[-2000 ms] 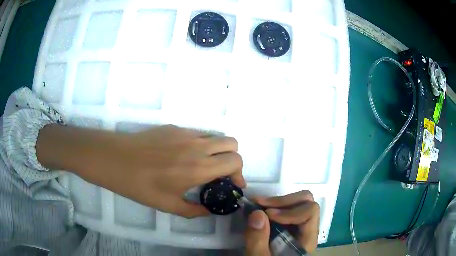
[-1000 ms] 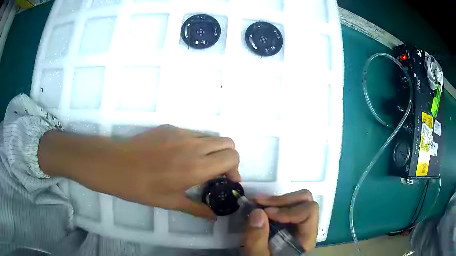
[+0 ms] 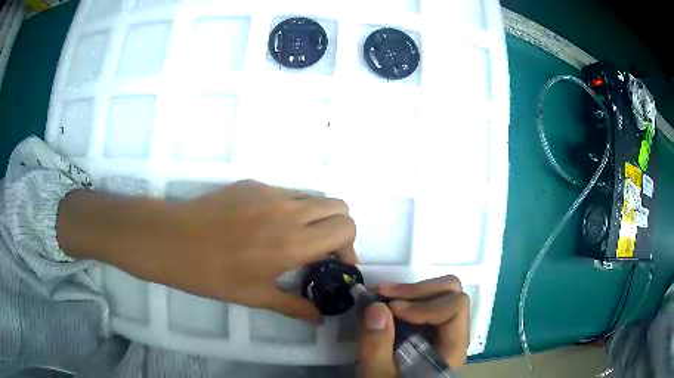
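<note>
My left hand [image 3: 244,244] holds a round black part [image 3: 329,289] between thumb and fingers, low over the foam tray [image 3: 284,199]. My right hand [image 3: 421,321] grips a dispensing syringe [image 3: 417,356] like a pen. The syringe's needle [image 3: 352,283] points at the upper right of the held part; whether it touches is too small to tell. Two more round black parts lie in tray pockets at the top, one left [image 3: 298,43] and one right [image 3: 392,54].
A black dispenser controller [image 3: 617,170] with a red light and yellow labels stands on the green mat [image 3: 550,251] at the right. A clear air hose [image 3: 550,247] loops from it. Dark cables [image 3: 621,303] hang below it. A grey sleeve shows at the lower right edge.
The view has shifted slightly, moving tray and controller a little left in the picture. The held black part has turned or tilted slightly under the needle. Both hands keep their grips.
</note>
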